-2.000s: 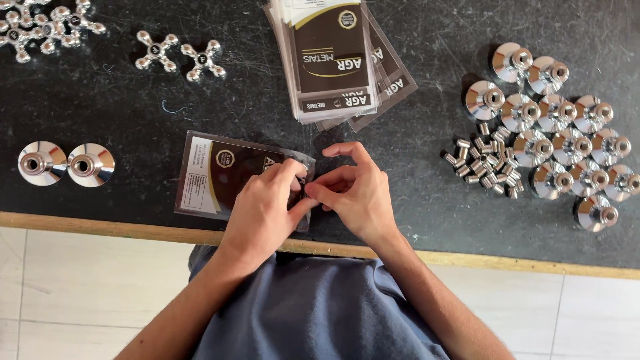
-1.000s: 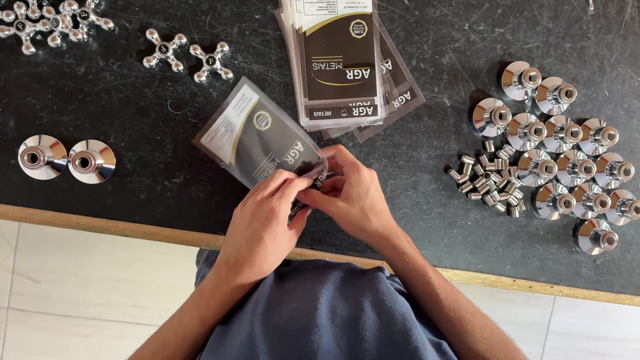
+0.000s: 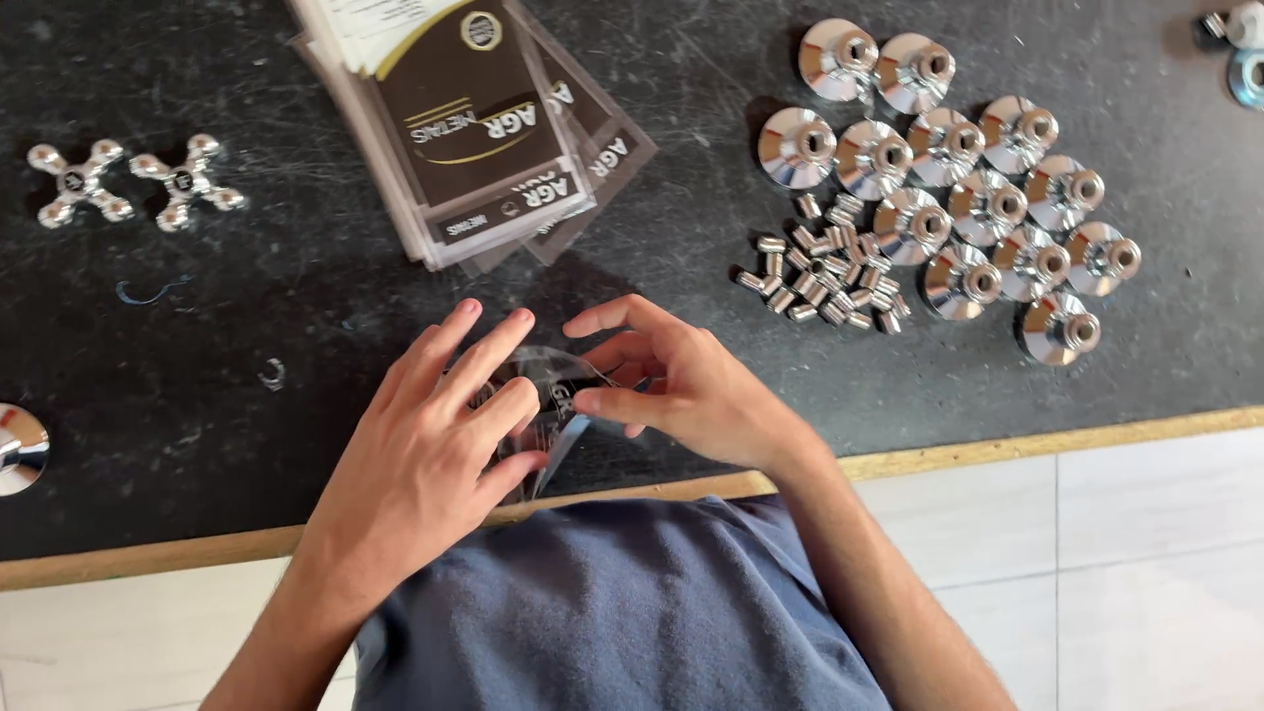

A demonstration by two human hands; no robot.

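A clear plastic bag with dark print point(image 3: 553, 390) is between my hands near the table's front edge, its opening edge toward my right hand. My right hand point(image 3: 681, 390) grips the bag's edge between thumb and fingers. My left hand point(image 3: 444, 425) lies over the bag's left part, fingers spread and thumb apart; whether it pinches the plastic is hidden. Beyond my hands lies a stack of printed plastic bags point(image 3: 474, 128). To the right are a pile of small metal cylinders point(image 3: 829, 267) and several chrome flanges point(image 3: 987, 207).
Two chrome cross handles point(image 3: 74, 183) lie at the left. Part of another chrome flange point(image 3: 15, 449) shows at the left edge. Small parts, one a blue ring point(image 3: 1249, 79), sit at the top right. The black table has a wooden front edge point(image 3: 1047, 439).
The bag, earlier slanting out to the left of my hands with its print in view, is now bunched between them. My left hand's fingers have spread. The view has shifted right.
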